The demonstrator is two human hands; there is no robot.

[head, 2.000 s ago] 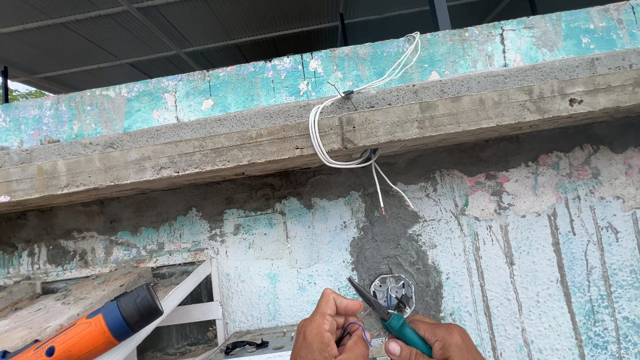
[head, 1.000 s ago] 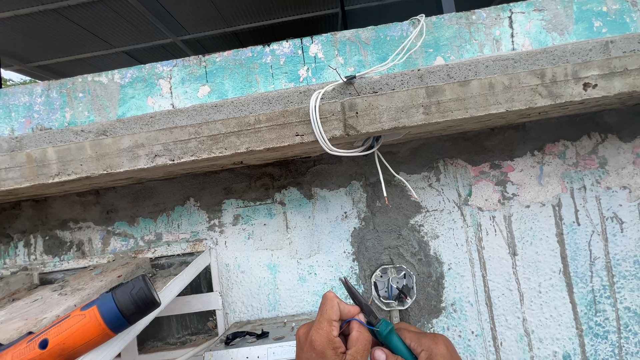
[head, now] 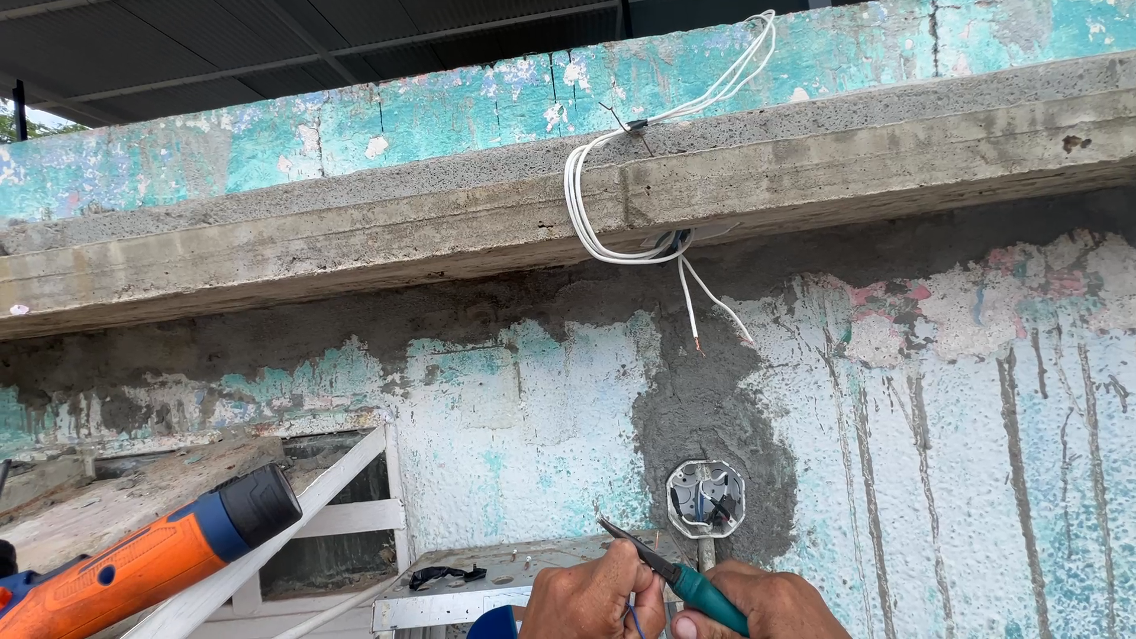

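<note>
At the bottom, my right hand (head: 768, 599) grips long-nose pliers (head: 710, 601) by their teal handles, the dark jaws pointing up and left. Close against them on the left, my left hand (head: 595, 593) pinches a thin blue wire (head: 635, 621); a bare copper end seems to show by the jaws. Just above the hands, an octagonal electrical box (head: 706, 499) with several wires inside is set in grey mortar. White cable (head: 577, 200) hangs in loops over the concrete ledge, its two ends dangling above the box, one with bare copper showing.
An orange and blue power tool (head: 151, 559) with a black end juts in at lower left, before a white slatted frame (head: 355, 517). Black tape or plastic (head: 446, 577) lies on a metal platform (head: 453, 608) left of my hands. The concrete ledge (head: 399, 244) overhangs the wall.
The pliers' jaws have tilted from steeply upright to a lower slant toward the left, across my left hand. The white cable loops hang as before.
</note>
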